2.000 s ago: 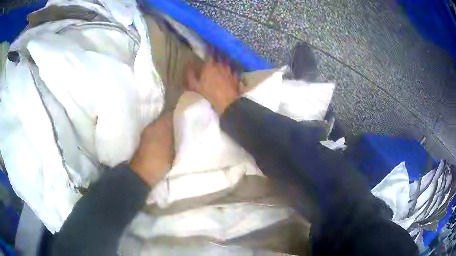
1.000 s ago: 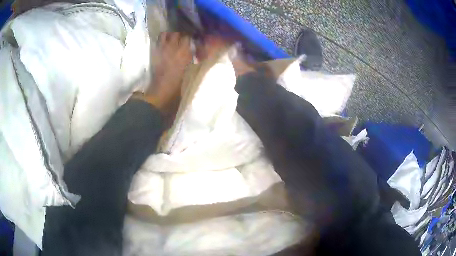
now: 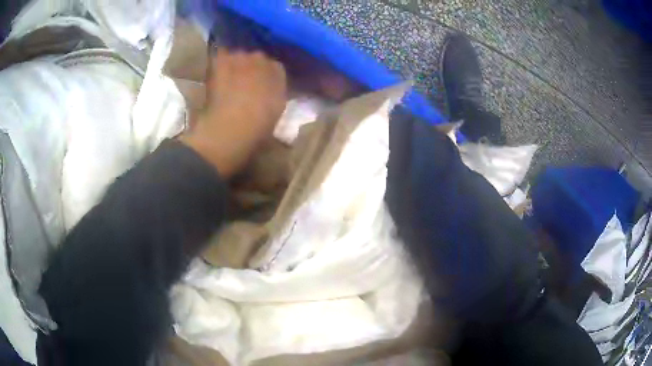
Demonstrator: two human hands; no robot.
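White and tan garment pieces (image 3: 325, 207) lie in a heap in front of me, with a raised pointed fold at the centre. My left hand (image 3: 247, 100) is above the heap at upper centre, fingers curled and blurred; I cannot tell whether it grips cloth. My right hand (image 3: 325, 82) is deep inside the blue bin (image 3: 322, 39), mostly hidden behind the pointed fold and in shadow. A larger pile of puffy white pieces (image 3: 86, 136) lies at the left.
A shoe (image 3: 461, 68) stands on the grey speckled floor (image 3: 550, 93) beyond the bin. Another blue bin or stool (image 3: 583, 204) is at the right, beside a fanned stack of white pieces (image 3: 608, 271). More white cloth (image 3: 500, 163) sticks out beyond my right sleeve.
My left hand has lifted off the cloth and curled. My right hand has gone deeper into the bin. The pointed fold has shifted right and opened, showing its tan side.
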